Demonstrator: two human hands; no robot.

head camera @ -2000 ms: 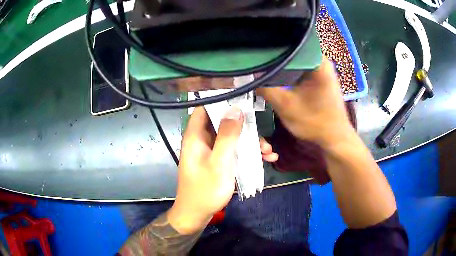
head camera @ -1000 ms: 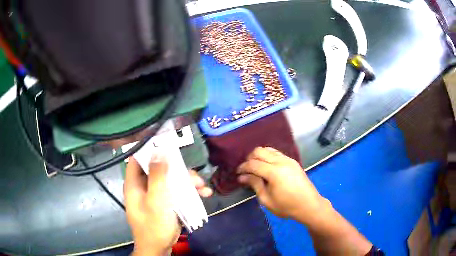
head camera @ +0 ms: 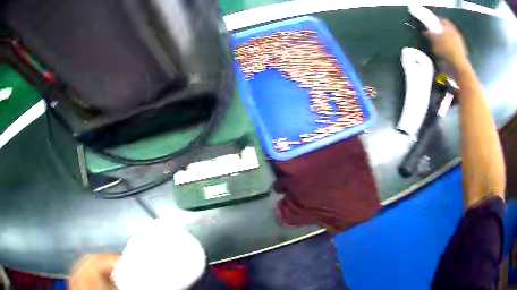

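Observation:
My left hand [head camera: 93, 273], blurred at the bottom left edge, holds a white piece [head camera: 161, 257] whose broad round end shows; its narrow end is hidden or out of view. My right hand [head camera: 448, 42] is stretched to the upper right and touches a curved white piece [head camera: 424, 18] there; its fingers are blurred, so I cannot tell whether they grip it. Another curved white piece [head camera: 416, 88] lies on the bench below and left of that hand. The green press base [head camera: 238, 195] shows no white piece on its silver-white plate [head camera: 215, 168].
The large black press head [head camera: 119, 56] and its black cables fill the upper left. A blue tray [head camera: 278, 107] of copper-coloured rivets stands right of it. A maroon cloth [head camera: 334, 187] lies below the tray at the bench edge. A black-handled hammer [head camera: 424, 144] lies at the right.
The view has shifted. My left hand has moved the white piece from the press to the lower left. My right hand has moved from beside the cloth to the piece at the upper right.

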